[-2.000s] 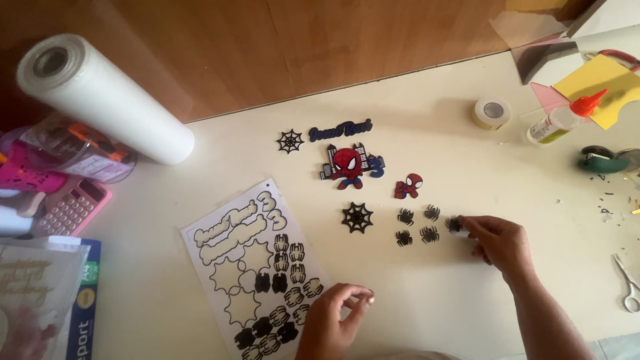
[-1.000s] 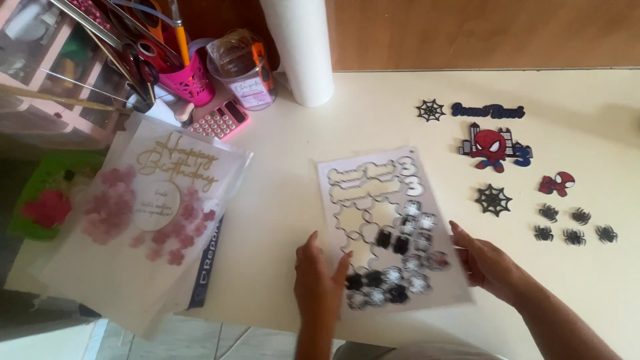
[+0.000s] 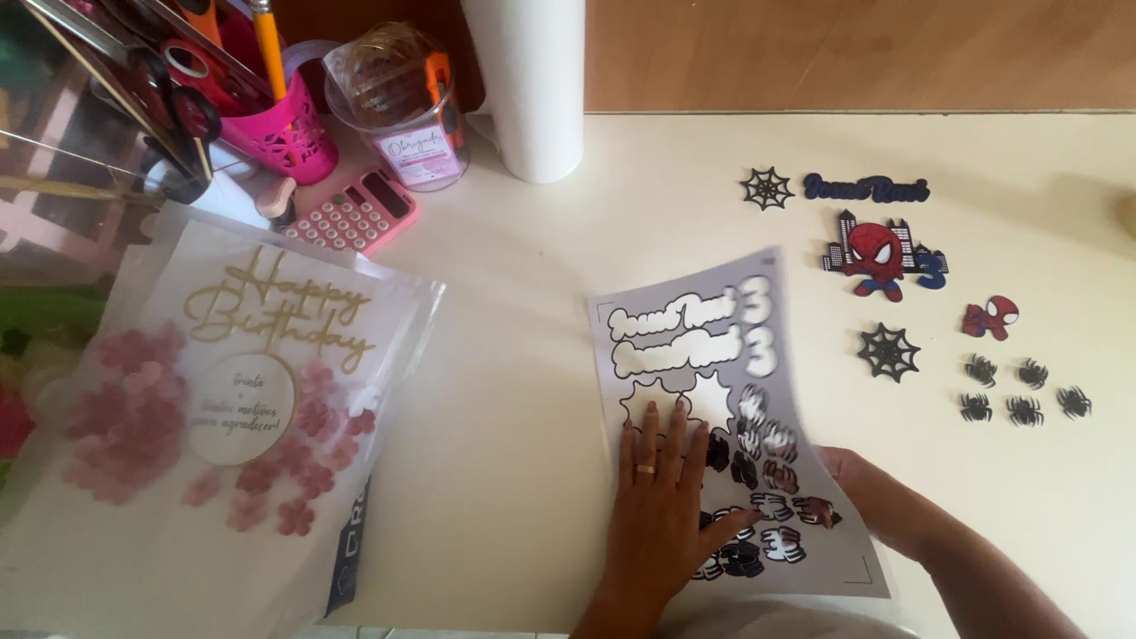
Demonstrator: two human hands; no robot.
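A sheet of paper with cut-out shapes (image 3: 639, 311) lies near the table's front edge, its right side lifted and curved. My left hand (image 3: 666, 497) rests flat on it with fingers spread, a ring on one finger. My right hand (image 3: 848, 470) is at the sheet's right edge, its fingers hidden beneath or behind the paper. To the right lie two black paper spiderwebs (image 3: 888, 352), a dark blue lettered cutout (image 3: 866, 188), a red masked superhero figure (image 3: 877, 257) before black buildings, a smaller red figure (image 3: 990, 318) and several black paper spiders (image 3: 1025, 410).
On the left lies a clear sleeve with a floral birthday topper (image 3: 240, 408). Behind it stand a pink pen holder (image 3: 293, 133) with tools, a pink calculator (image 3: 355, 213) and a clear plastic cup (image 3: 413, 133). A white roll (image 3: 537, 89) stands near the wooden panel.
My right hand moved from the small spiders to the sheet's right edge, which is now lifted. My left hand came down onto the sheet. The view swung left.
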